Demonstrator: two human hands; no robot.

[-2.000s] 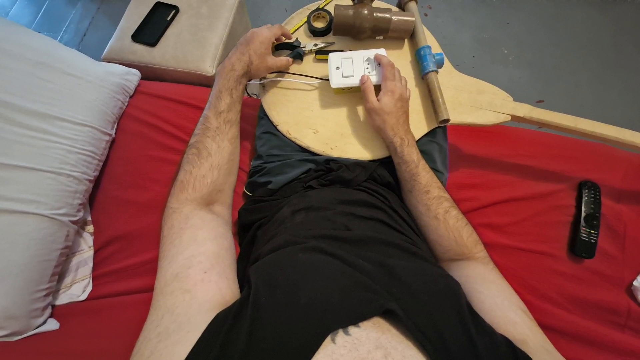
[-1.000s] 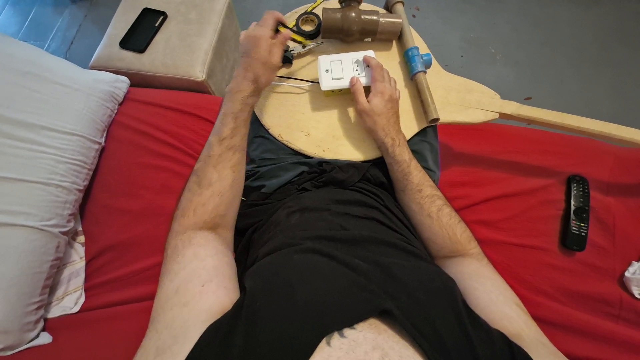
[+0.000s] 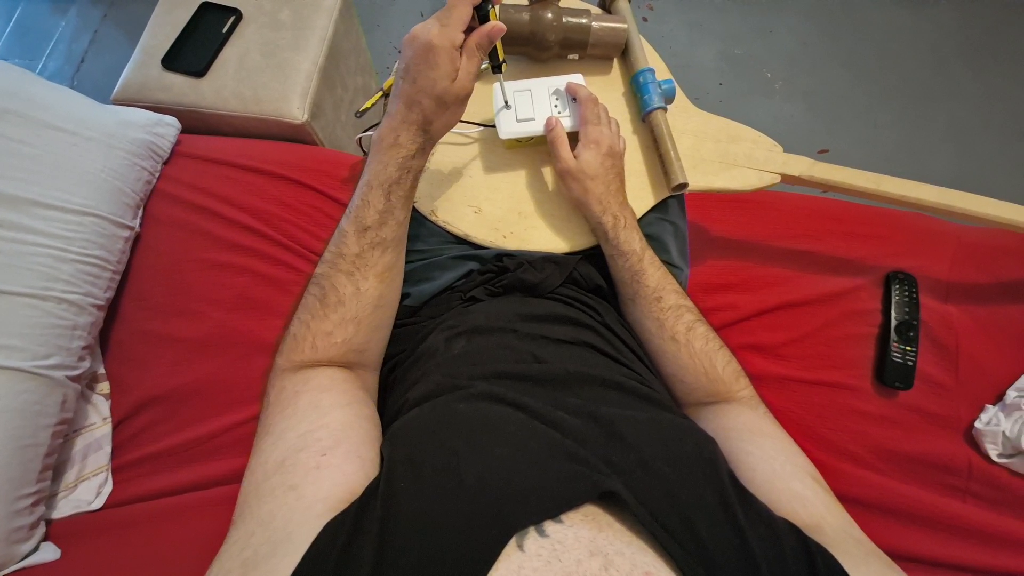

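Note:
My left hand [image 3: 440,68] grips a yellow-and-black screwdriver [image 3: 497,54], whose tip points down at the screw hole at the left end of a white switch-and-socket plate [image 3: 524,106]. The plate lies on a round wooden board [image 3: 496,208] across my lap. The fingers of my right hand [image 3: 592,144] rest on the plate's right end, by the socket. A black and a white wire [image 3: 472,130] run out from the plate's left side. Behind my left wrist shows part of a yellow-and-black tool [image 3: 376,98].
On the board are a thick brown pipe fitting [image 3: 560,34] and a thin brown pipe [image 3: 664,144] with a blue tee [image 3: 652,92]. A beige ottoman [image 3: 264,76] holds a black phone or case [image 3: 202,38]. A remote control [image 3: 902,332] lies on the red cover [image 3: 800,264], with a pillow [image 3: 72,200] opposite.
My left hand has left the pliers area and now holds the screwdriver over the plate's left end. The right hand stays on the plate.

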